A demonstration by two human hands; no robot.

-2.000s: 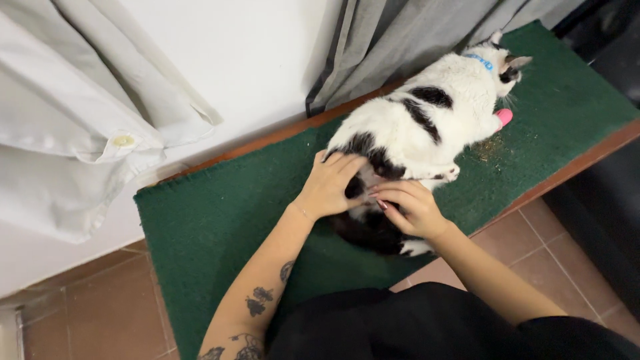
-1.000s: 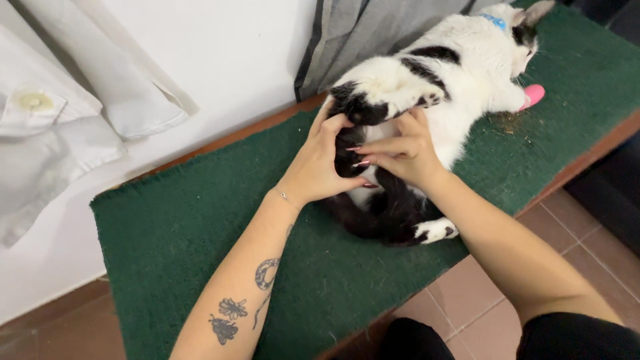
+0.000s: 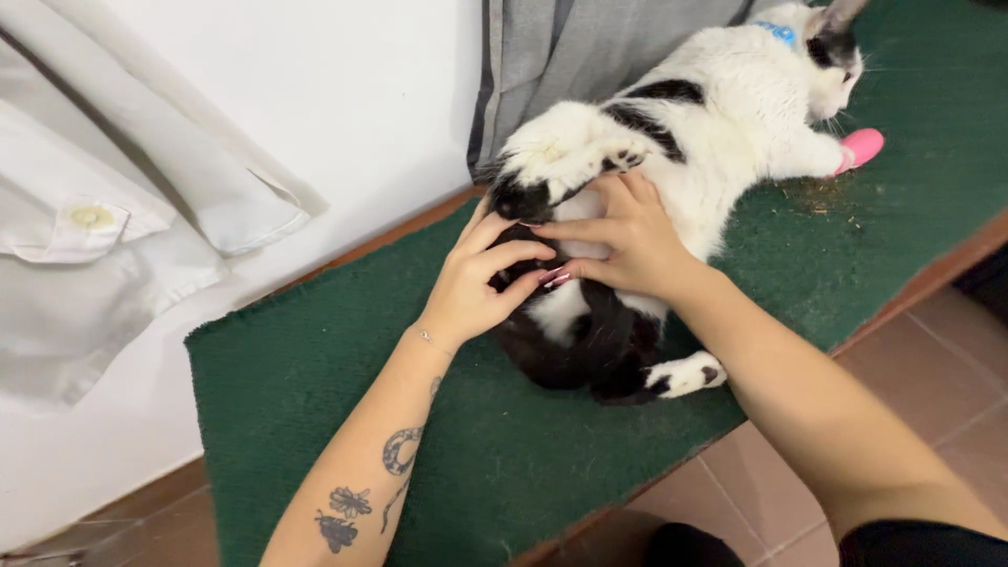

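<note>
A black-and-white cat [image 3: 709,150] lies on its side on a green mat [image 3: 339,378], head at the upper right, one hind leg raised. It wears a blue collar [image 3: 778,32]. Its front paw touches a pink capsule-shaped object [image 3: 862,147]. My left hand [image 3: 488,272] rests on the dark fur at the cat's rear, fingers curved. My right hand [image 3: 630,228] lies on the inner thigh and lower belly, below the raised hind paw. The fingertips of both hands nearly meet on the fur; whether they pinch anything small is unclear.
Brown crumbs [image 3: 823,197] lie on the mat near the front paw. A grey curtain [image 3: 591,55] hangs behind the cat, beside a white wall [image 3: 354,94]. White cloth with a button [image 3: 94,220] hangs at left. The bench's wooden edge [image 3: 921,291] stands above a tiled floor [image 3: 756,480].
The view has come closer. Since the oldest frame, the cat's upper hind leg has risen and folded toward its belly. My fingers have shifted slightly around its rear.
</note>
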